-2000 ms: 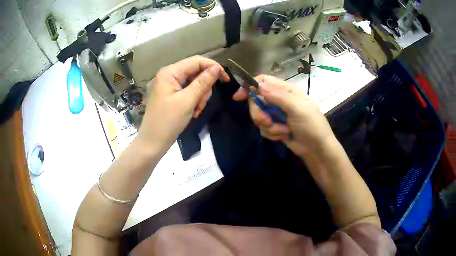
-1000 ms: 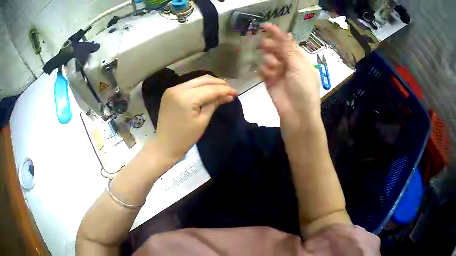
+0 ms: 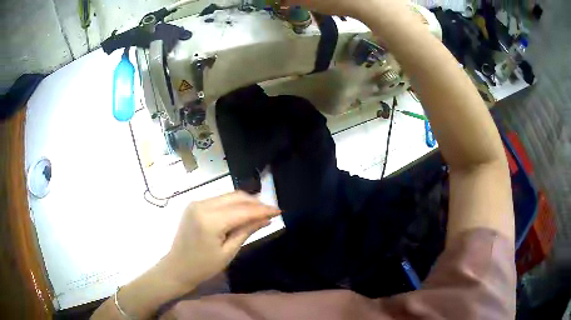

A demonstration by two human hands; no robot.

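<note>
The large matte black cloth (image 3: pixel 307 162) lies over the right of the table, beside the sewing machine head (image 3: pixel 188 94), and hangs down over the lap. My left hand (image 3: pixel 216 228) is in front of the cloth's left part, thumb and fingertips together; whether a thread is between them cannot be seen. My right hand (image 3: pixel 332 5) is at the top edge, partly cut off, by the thread spool (image 3: pixel 299 19) on top of the machine; its fingertips are not clear. The presser foot area (image 3: pixel 181 140) has no cloth under it.
Blue-handled snips (image 3: pixel 429 133) lie at the table's right end, partly behind my right arm. A light-blue bottle (image 3: pixel 124 89) stands left of the machine head. A round dish (image 3: pixel 41 177) is far left. A dark loop (image 3: pixel 156 200) lies left of the cloth. The basket (image 3: pixel 526 212) is at right.
The snips left my right hand between the two earlier frames. Since then my right hand has risen to the machine's top, and my left hand has come down towards the table's front edge.
</note>
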